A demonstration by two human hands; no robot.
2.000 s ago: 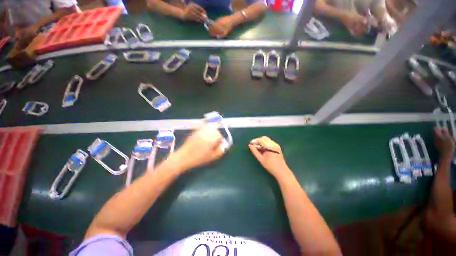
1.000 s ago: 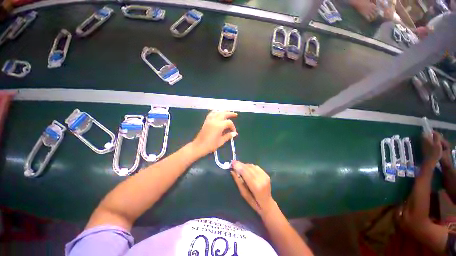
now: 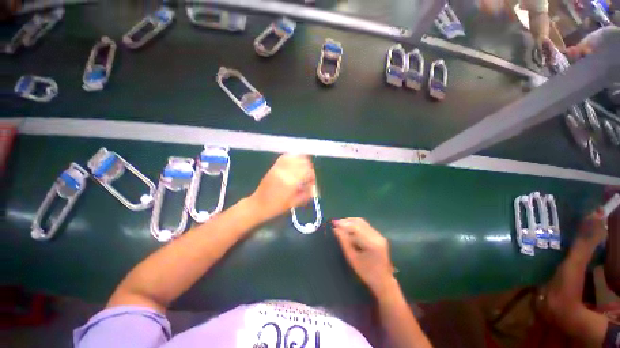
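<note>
My left hand (image 3: 287, 182) is closed over the upper end of a white looped unit (image 3: 307, 223). The unit's rounded end shows below the hand, pointing toward me, and its other end is hidden. My right hand (image 3: 366, 250) is just right of the rounded end, apart from it, with thumb and fingertips together. Something small and dark shows at its fingertips, too blurred to name. Left of my hands on the green surface lie several looped units with blue parts, among them one upright unit (image 3: 211, 183) and one slanted unit (image 3: 60, 201).
A pale metal rail (image 3: 197, 136) separates the green surface from the darker belt (image 3: 306, 112), which carries more units. A grey post (image 3: 517, 102) slants across the right. A row of units (image 3: 537, 224) lies at right, beside another person's arm (image 3: 571, 272). A red tray edge (image 3: 7, 139) shows at left.
The view has tilted down since the first frame. My hands came together at the unit's rounded end, then my right hand moved off to the right. Units on the belt have shifted rightward.
</note>
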